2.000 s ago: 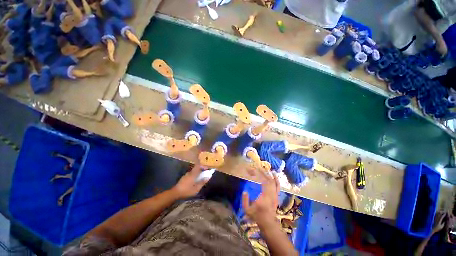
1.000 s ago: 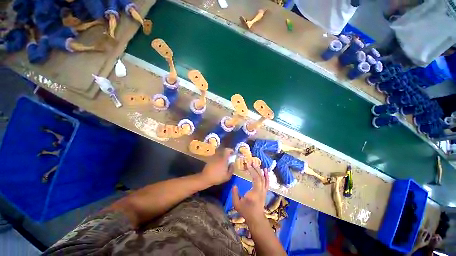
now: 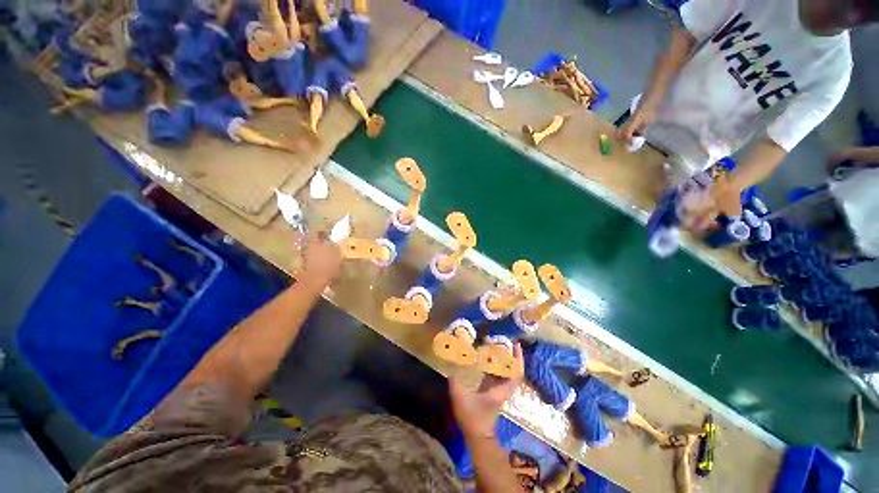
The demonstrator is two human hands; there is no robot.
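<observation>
Four blue shorts pieces with white-lilac cuffs, one of them here [image 3: 439, 269], stand on the bench with tan legs inverted and soles up. My left hand [image 3: 320, 258] is stretched to the bench's left part, its fingers at a small white glue bottle [image 3: 340, 228]. Two more white bottles [image 3: 319, 185] lie just beyond it. My right hand [image 3: 485, 393] is at the bench's front edge with thumb and fingers around the foot sole [image 3: 497, 359] of the nearest right doll leg. Two half-fitted lower bodies [image 3: 598, 408] lie right of it.
Green conveyor [image 3: 540, 231] runs behind the bench. Finished lower bodies [image 3: 193, 72] are heaped on cardboard [image 3: 241, 183]. A blue side crate [image 3: 67, 318] stands lower left, a parts bin [image 3: 525, 451] below the bench. A utility knife [image 3: 707, 445] lies right. A person in white [image 3: 742, 87] works opposite.
My left hand has moved from beside the right-hand legs to the bench's far left with the bottle. My right hand has closed in on the foot sole. The view has shifted, showing the person opposite.
</observation>
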